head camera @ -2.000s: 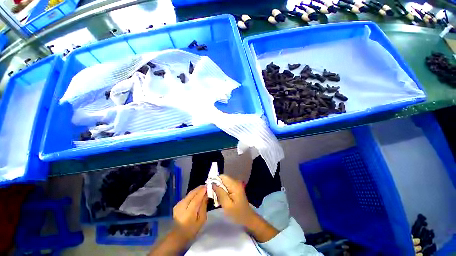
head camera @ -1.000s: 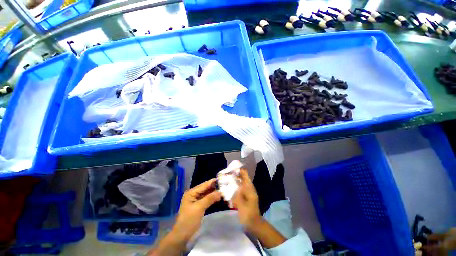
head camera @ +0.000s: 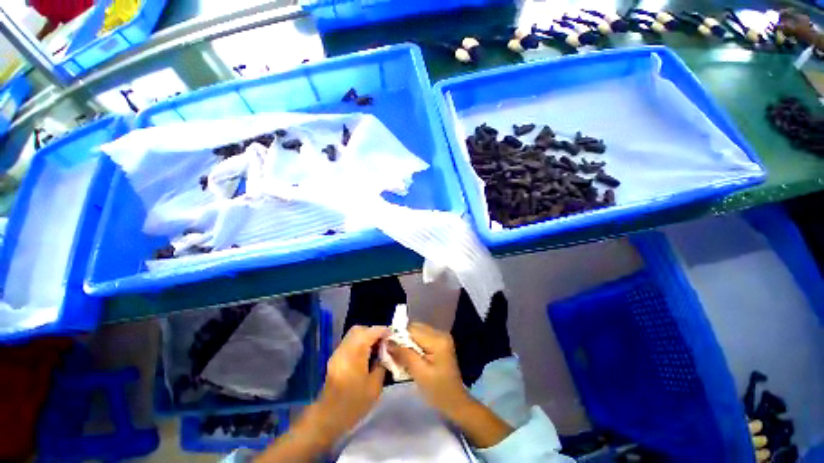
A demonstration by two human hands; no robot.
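Note:
A crumpled white cloth (head camera: pixel 397 351) is pinched between my two hands over my lap, below the bench edge. My left hand (head camera: pixel 357 366) is closed at the cloth's left side; whether it also grips a dark part is hidden by the fingers. My right hand (head camera: pixel 432 360) is closed around the cloth from the right. The middle blue tray (head camera: pixel 262 264) holds a rumpled white liner (head camera: pixel 280 199) with several dark parts on it; one liner end hangs over the front edge. The right blue tray (head camera: pixel 596 217) holds a heap of dark parts (head camera: pixel 529 185) on a white liner.
A narrow blue tray (head camera: pixel 86 307) with white liner stands at the left. Black pieces with cream ends (head camera: pixel 578 34) lie behind the trays. Under the bench are a bin with dark parts (head camera: pixel 244 348), a perforated blue crate (head camera: pixel 623 353) and a white-lined tray (head camera: pixel 750 289).
My hands have closed together around the cloth, which was spread wider a second ago. The other person's hand at the lower-right tray is gone from there. The view has shifted slightly.

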